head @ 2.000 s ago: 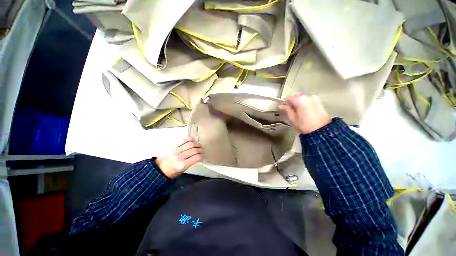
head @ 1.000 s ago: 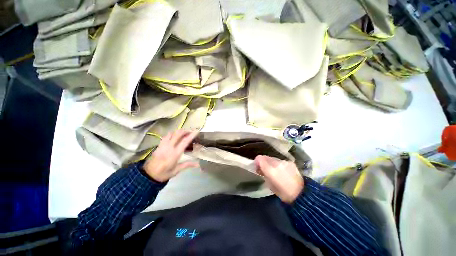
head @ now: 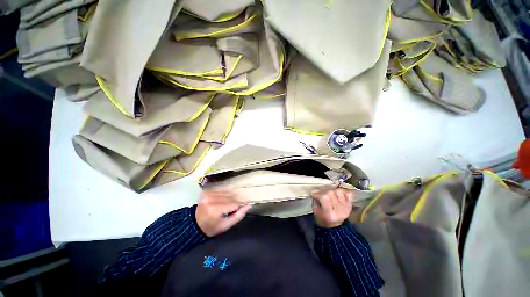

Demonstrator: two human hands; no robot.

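A beige bag body [head: 273, 188] lies in front of me at the table's front edge, its long opening upward and partly open, dark inside. My left hand [head: 219, 212] grips the near edge of the opening at its left end; the hand is slightly blurred. My right hand [head: 332, 205] grips the same near edge towards the right end. The folded right end of the bag shows beyond my right hand. The bag's lower part is hidden by the hands and my dark apron.
A large pile of beige bags with yellow binding [head: 215, 64] lies behind the bag. A tool cup with dark handles [head: 341, 141] stands just behind its right end. More bags [head: 418, 232] hang at the right front. An orange object [head: 524, 158] is at the right rim.
Both hands have moved to the near edge, lower and closer to my body. The bag's opening is wider than one second ago. The view has shifted, and the bag pile sits higher.
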